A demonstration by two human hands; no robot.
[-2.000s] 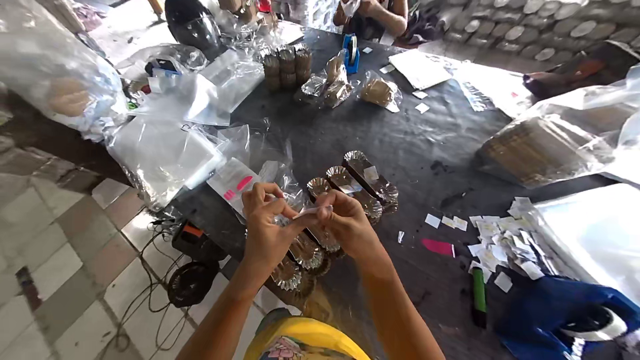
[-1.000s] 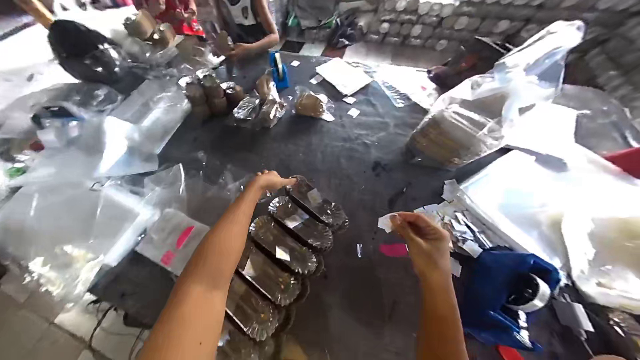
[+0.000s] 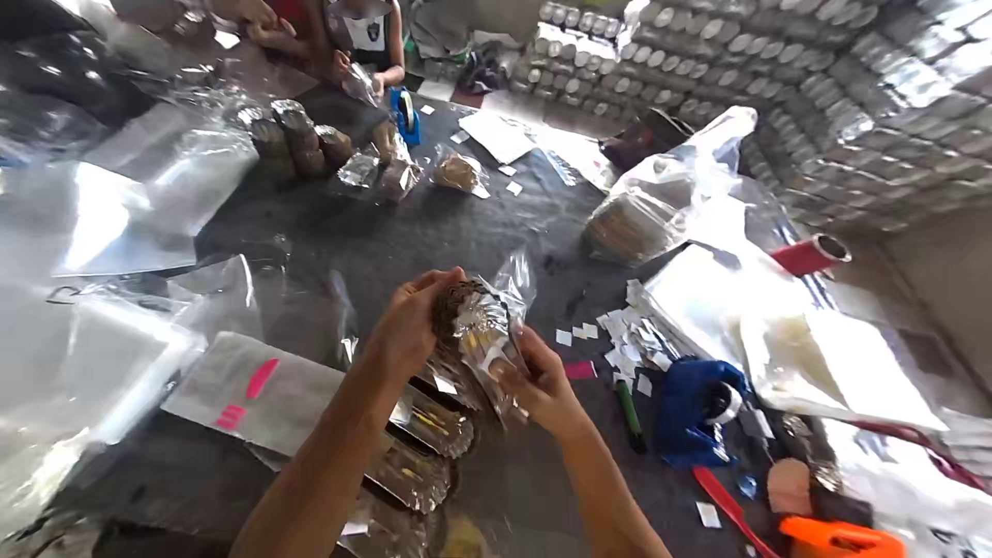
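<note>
A stack of fluted foil-like trays, partly inside a clear plastic bag, is held between my two hands. My left hand grips its left side, and my right hand holds the right side and the plastic. Below, a row of similar fluted trays lies overlapping on the dark table, some with small white slips on them. A grey-white sheet with pink marks is left of the row, partly behind my left forearm.
A blue tape dispenser, green marker, scattered paper slips and red-handled tool lie to the right. Clear plastic bags cover the left. Bagged stacks sit farther back. Another person's hands are across the table.
A second ago my hands were apart, the right one holding a white slip and the left one at the row's far end. Now both are together on a tray stack lifted above the table.
</note>
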